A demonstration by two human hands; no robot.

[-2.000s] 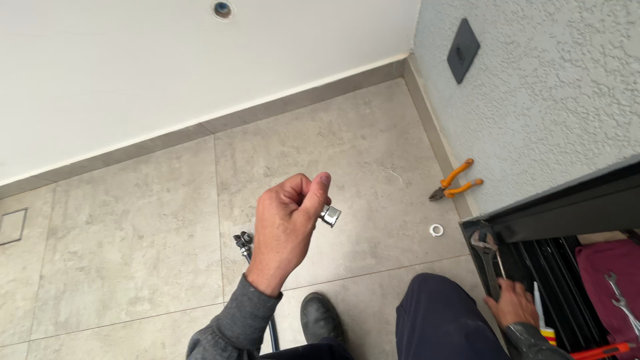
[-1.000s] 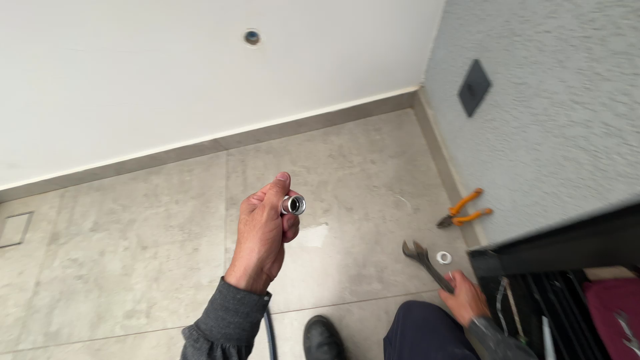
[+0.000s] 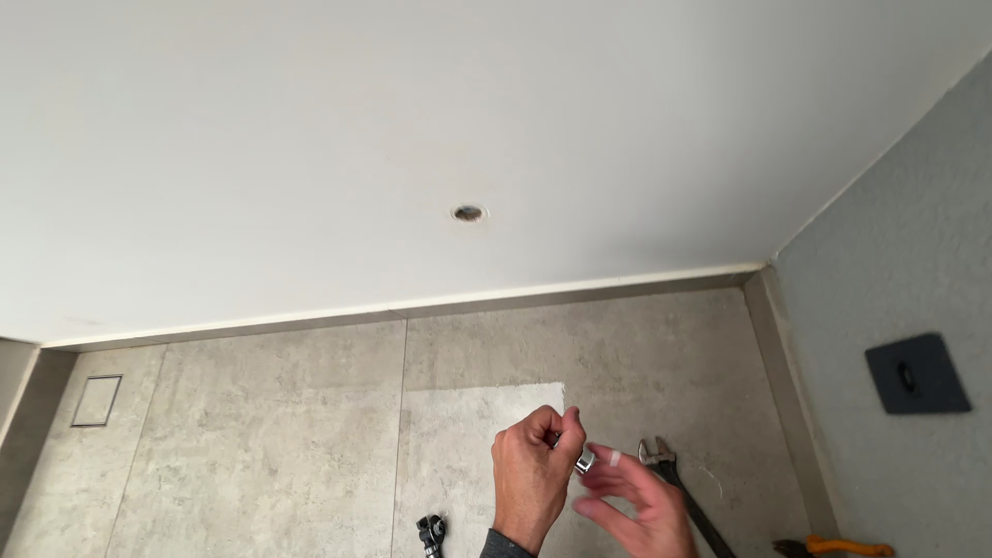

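Observation:
My left hand (image 3: 535, 473) is closed around a small chrome fitting (image 3: 585, 463), whose shiny end sticks out beside the thumb. Close at its right, my right hand (image 3: 639, 504) is blurred, with thumb and fingers apart around the fitting's end. A whitish band (image 3: 614, 458) shows at its index finger; what it is, I cannot tell. An adjustable wrench (image 3: 701, 511) lies on the floor tiles, its handle running behind and to the right of my right hand. Combination pliers with orange handles (image 3: 845, 545) are partly in view at the bottom right.
A round hole (image 3: 468, 213) opens in the white wall (image 3: 310, 155). Below, a black-and-chrome fitting (image 3: 432, 535) is on the floor. A dark square plate (image 3: 918, 374) sits on the grey textured wall. A square floor drain cover (image 3: 97, 401) is at the left.
My right hand has let go of the adjustable wrench and moved over beside my left hand, which still holds the chrome fitting. The view has tipped up toward the white wall.

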